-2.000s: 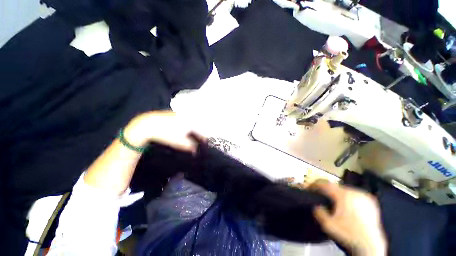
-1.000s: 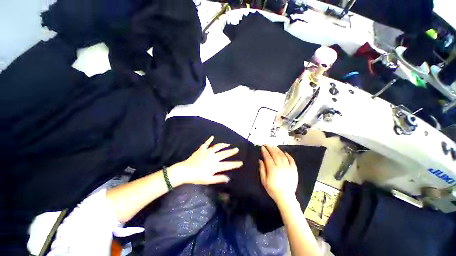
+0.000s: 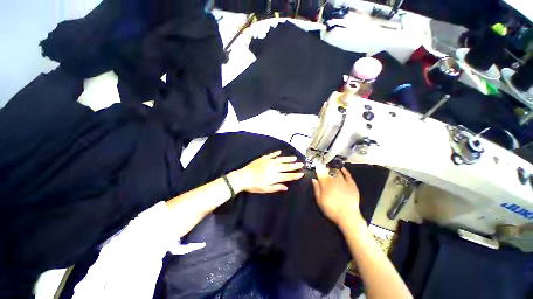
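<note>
A black panel [image 3: 280, 222] lies flat across the white table and under the sewing machine's needle area, its lower part hanging over the front edge onto the lap. My left hand [image 3: 270, 173] lies flat on the panel, fingers spread, just left of the presser foot [image 3: 314, 162]. My right hand [image 3: 337, 194] rests on the panel just below and right of the foot, its fingertips partly hidden by the machine head. The white sewing machine [image 3: 409, 140] reaches in from the right.
A large crumpled black garment mass [image 3: 76, 193] fills the left. Flat black panels [image 3: 292, 70] lie behind the needle. A folded dark stack [image 3: 467, 266] is at the lower right. A pink-topped pot [image 3: 366, 69] stands behind the head's left end. Another machine is at the back.
The black panel, first handled blurred over the lap, was laid flat and has moved up under the presser foot. Both hands have moved up to the needle area with it.
</note>
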